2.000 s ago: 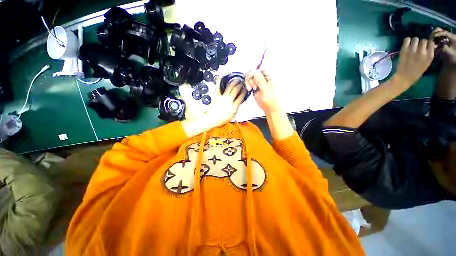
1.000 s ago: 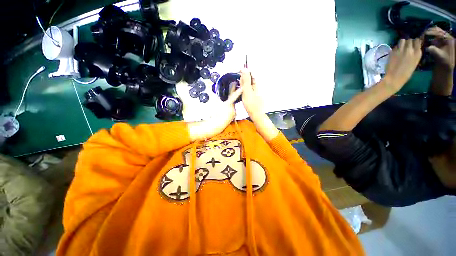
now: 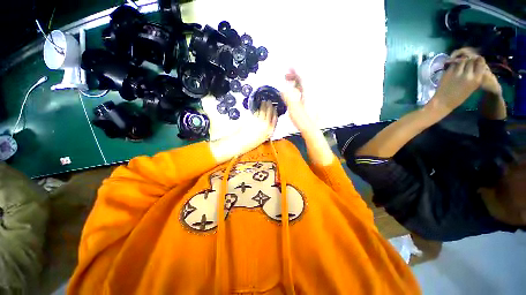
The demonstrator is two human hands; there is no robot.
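Observation:
My left hand [image 3: 266, 120] holds a round glossy black lamp housing [image 3: 269, 98] over the white work sheet [image 3: 340, 63]. My right hand [image 3: 294, 92] is raised just right of the housing, with its fingers blurred and washed out by glare. I cannot tell if it holds a wire. A tangled pile of black lamp housings [image 3: 151, 49] lies to the left. Small black rings [image 3: 235, 86] lie loose at the pile's right edge, several just left of the held housing. A housing with a shiny pale centre [image 3: 193, 123] sits at the pile's near edge.
A white lamp [image 3: 62, 52] with a white cord stands left of the pile on the green bench [image 3: 55, 135]. At right, a neighbour's hands [image 3: 461, 80] work at another white lamp [image 3: 431, 72], with black parts behind. Another person's olive sleeve [image 3: 22, 224] is at lower left.
My right hand has opened away from the housing and moved slightly up and right; the thin dark-red strand seen earlier no longer shows. The neighbour's hands have moved left to the white lamp.

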